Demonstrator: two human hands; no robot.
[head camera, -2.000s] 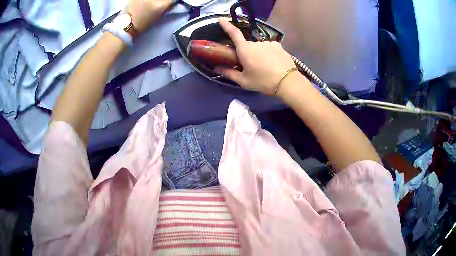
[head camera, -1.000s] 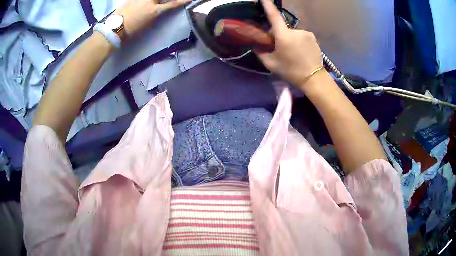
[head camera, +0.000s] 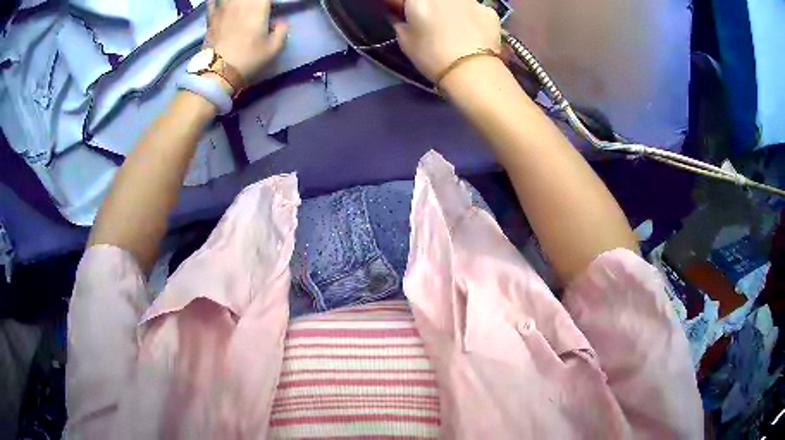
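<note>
The purple garment lies on the table with its pale interfaced inside (head camera: 293, 105) facing up, crossed by dark purple strips. My left hand (head camera: 241, 41) rests on the pale cloth near the top edge, fingers spread and partly cut off by the frame. My right hand (head camera: 448, 36) is closed on the handle of the iron (head camera: 370, 30) at the top. The iron's front part and most of the handle are cut off by the frame. A plain purple border (head camera: 370, 133) lies between the pale cloth and my body.
The ribbed hose and cable (head camera: 594, 142) run from the iron to the right edge. The lavender-grey table cover (head camera: 602, 69) shows a brownish stain. Blue material (head camera: 766, 69) hangs at far right. Scraps (head camera: 732, 284) are heaped below right.
My right hand and the iron have moved up, after shifting right earlier, and are now partly out of frame. My left hand has moved slightly on the cloth, its fingers now pointing up.
</note>
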